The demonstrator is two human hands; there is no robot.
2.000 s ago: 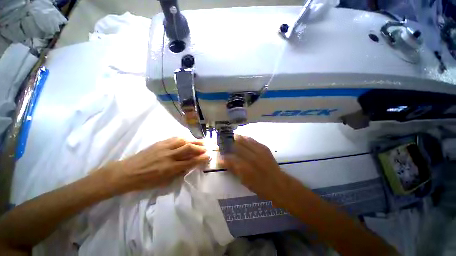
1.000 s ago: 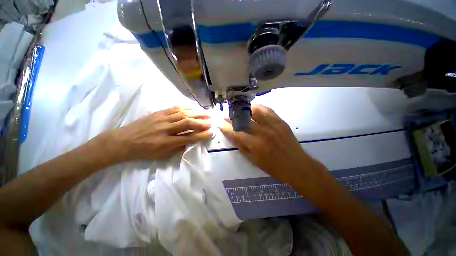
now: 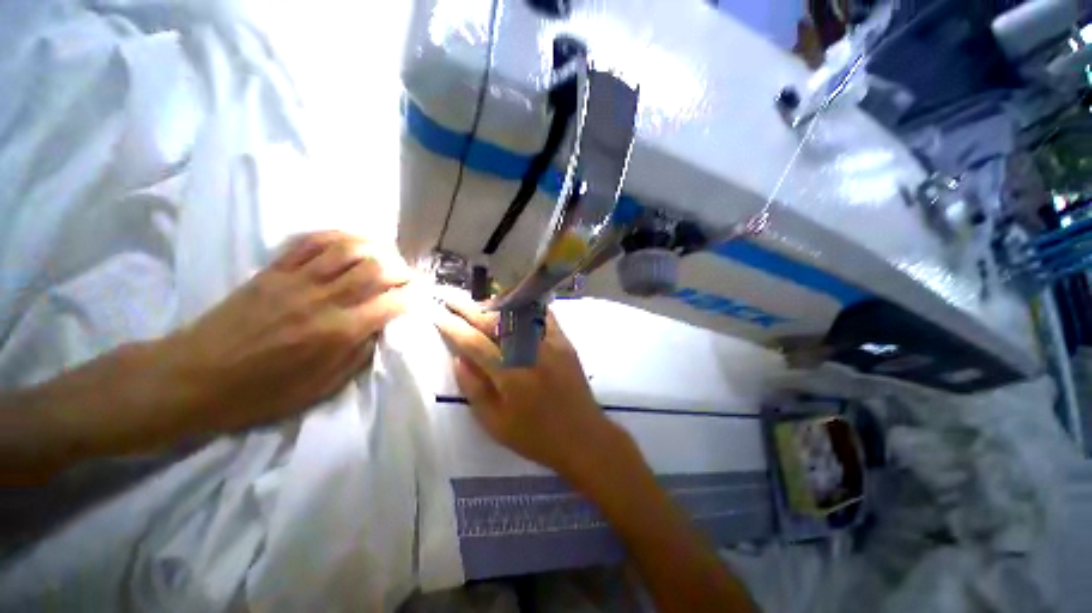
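A white garment piece (image 3: 323, 503) lies crumpled over the left of the table and hangs over the front edge. My left hand (image 3: 293, 329) lies flat on the cloth left of the needle area, fingers together and pressing it down. My right hand (image 3: 527, 389) is just right of the needle, its fingertips at the cloth edge in the bright light, partly behind a dark grey cylinder (image 3: 520, 333). The sewing machine head (image 3: 527, 144) stands above both hands. The presser foot and stitch line are lost in glare.
A ribbed tension dial (image 3: 649, 271) sits on the machine face. A grey ruler strip (image 3: 539, 515) runs along the front table edge. A small open box (image 3: 820, 465) with pale items stands at the right. More pale cloth (image 3: 958, 479) lies beyond it.
The view has turned and shifted, so the machine head now slants down to the right. Both hands remain at the needle area, with my left hand slightly farther from my right.
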